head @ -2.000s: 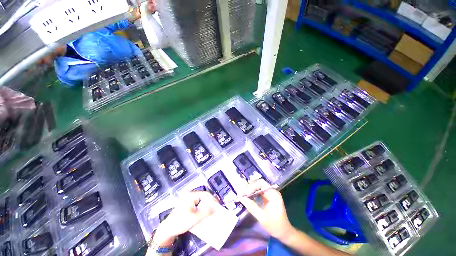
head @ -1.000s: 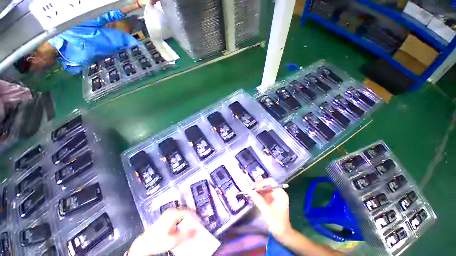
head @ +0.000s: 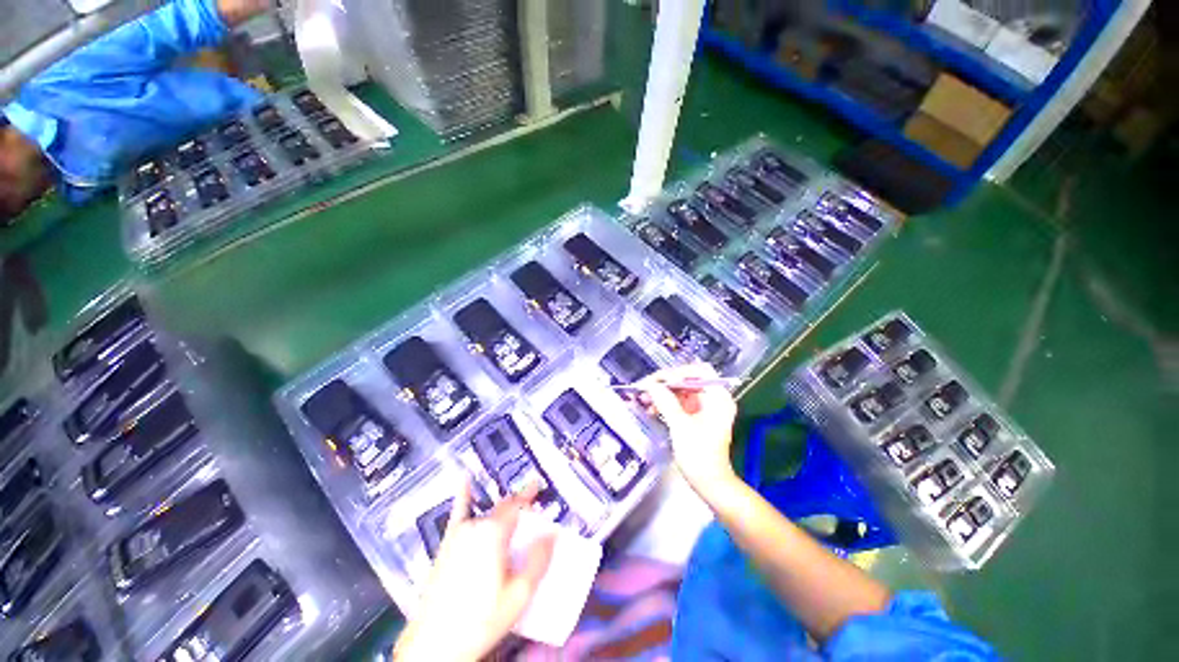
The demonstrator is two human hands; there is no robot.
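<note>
A clear tray (head: 453,320) with black handset housings in two rows lies in front of me. My left hand (head: 481,579) is over its near edge and holds a white sheet (head: 564,588) by the thumb side; its fingertips are over a near-row housing (head: 508,455). My right hand (head: 696,420) holds a thin stick, perhaps tweezers (head: 705,383), with its tip over another near-row housing (head: 630,363). Any small piece at the tip is too small to tell.
More trays of housings stand at the left (head: 213,427) and behind right (head: 698,278). A smaller-part tray (head: 892,420) is beside a blue stool (head: 828,481). Across the bench a person in blue (head: 123,97) is at another tray (head: 259,207), near stacked trays (head: 453,65) and a white post (head: 666,104).
The view has shifted to the right. My right hand with the stick has moved to a housing farther right. My left hand's fingers have spread over a housing, with the sheet still held.
</note>
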